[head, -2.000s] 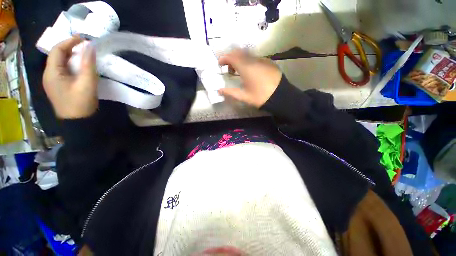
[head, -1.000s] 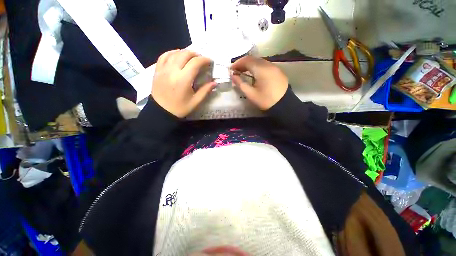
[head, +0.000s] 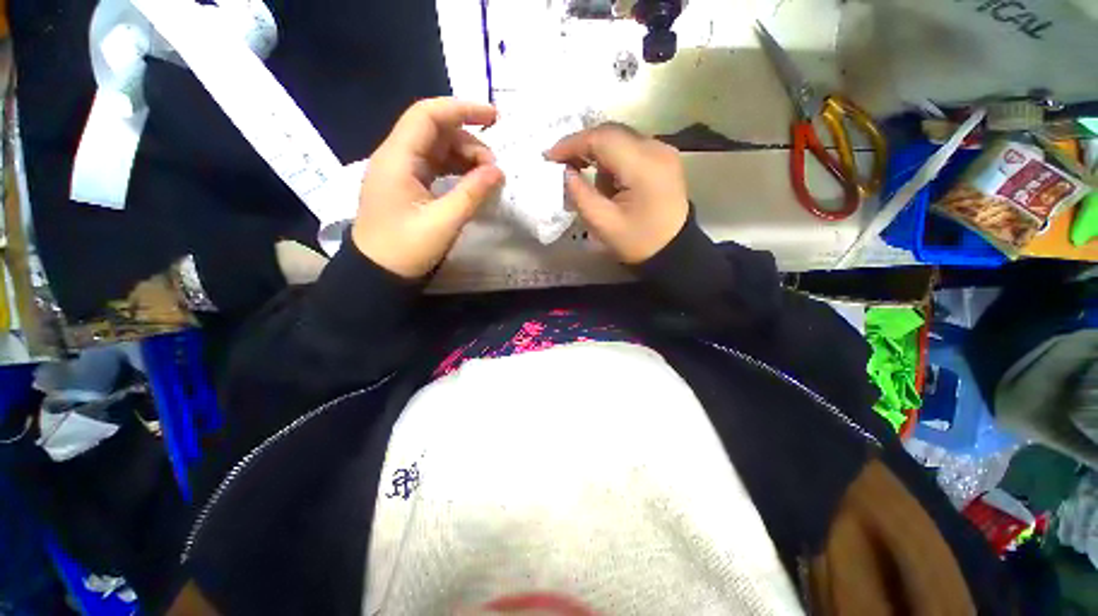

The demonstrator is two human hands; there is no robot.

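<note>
A long white band (head: 259, 114) runs from the upper left, over black cloth (head: 349, 60), down to my left hand. Its loose end and a loop lie on the cloth at the far left. My left hand (head: 424, 190) is at the centre, thumb and fingers a little apart beside a bunched or folded white part of the band (head: 532, 181). My right hand (head: 626, 190) pinches the right edge of this white part. Whether the left fingers touch it is hard to tell. The white part lies over the pale machine table's front area.
The sewing machine's dark metal parts (head: 659, 30) are at the top. Scissors with red and yellow handles (head: 822, 157) lie to the right. Beyond are a thin pale strip (head: 913, 193), a blue tray (head: 951, 235) and a snack packet (head: 1009, 195). Green scraps (head: 893, 361) sit below the table edge.
My left hand has come from the far left to the centre, beside my right hand. The band's loops have opened onto the black cloth. Since a second ago, the left fingers have spread.
</note>
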